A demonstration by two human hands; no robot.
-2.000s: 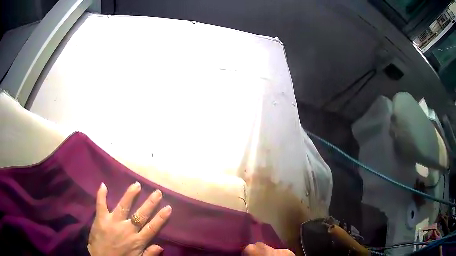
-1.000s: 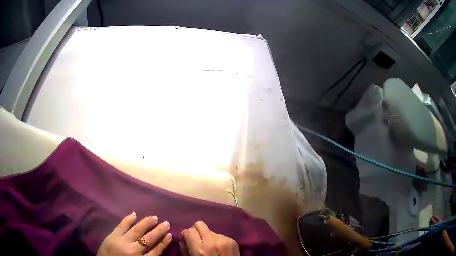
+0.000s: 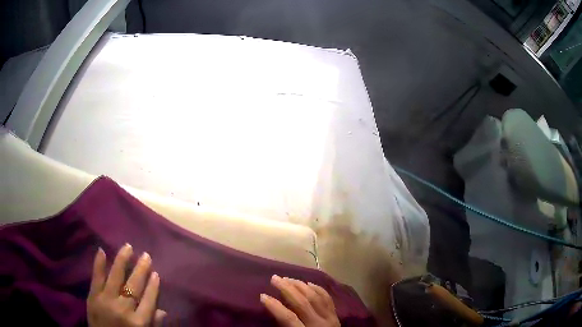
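Observation:
A plum garment [image 3: 191,271] lies over the cream padded form [image 3: 249,233] along the lower edge, its upper border curving down to the right. My left hand [image 3: 124,290] rests on it at lower left, fingers spread, a ring on one finger. My right hand [image 3: 300,303] lies on its lower right part, fingers slightly apart, cut off by the bottom edge. Neither hand visibly grips the cloth. The iron [image 3: 411,303] stands to the right of the garment, its orange-brown handle [image 3: 452,303] untouched.
The white-covered ironing table [image 3: 210,128] lies behind the form, brown-stained at its right end. A pale bar [image 3: 60,73] slants at the left. A blue hose [image 3: 478,211] crosses at right before a second padded station [image 3: 533,153]. Cables run right from the iron.
My hands, close together a second ago, are now wide apart. My left hand has moved left and its fingers have spread; my right hand has moved right and its fingers have opened.

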